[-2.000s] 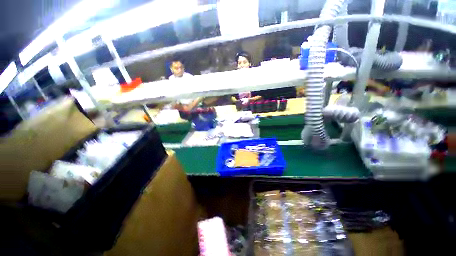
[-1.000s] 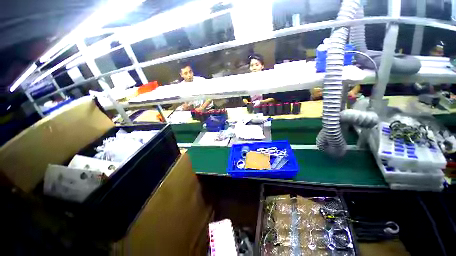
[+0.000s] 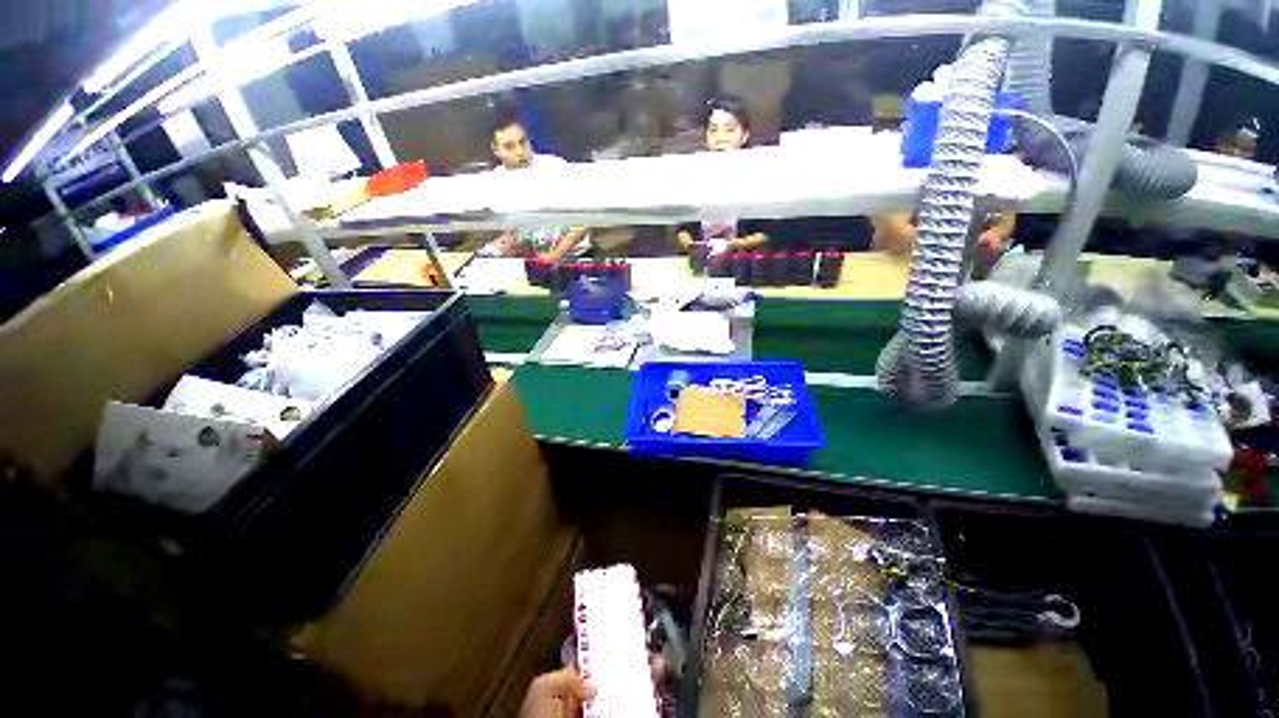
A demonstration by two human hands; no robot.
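A smartphone [image 3: 614, 638] with a white and pinkish face and a row of reddish marks stands out at the bottom centre, left of the tray of parts. My left hand [image 3: 558, 693] shows only as fingertips at its lower left edge, holding it; the rest is cut off by the bottom edge. My right hand is not in view. A clear blister tray [image 3: 828, 617] with round pockets holds coiled wires and brown pieces in a black crate.
A blue bin [image 3: 722, 410] sits on the green belt [image 3: 926, 449]. A raised black crate [image 3: 379, 407] of white packets and cardboard flaps [image 3: 435, 540] are at left. A ribbed hose [image 3: 943, 239] hangs beside stacked white trays [image 3: 1143, 435]. Several workers are across the belt.
The picture is sharper and the scene has shifted slightly up and to the left since one second ago. Fingertips now show beside the phone, where none were clear before.
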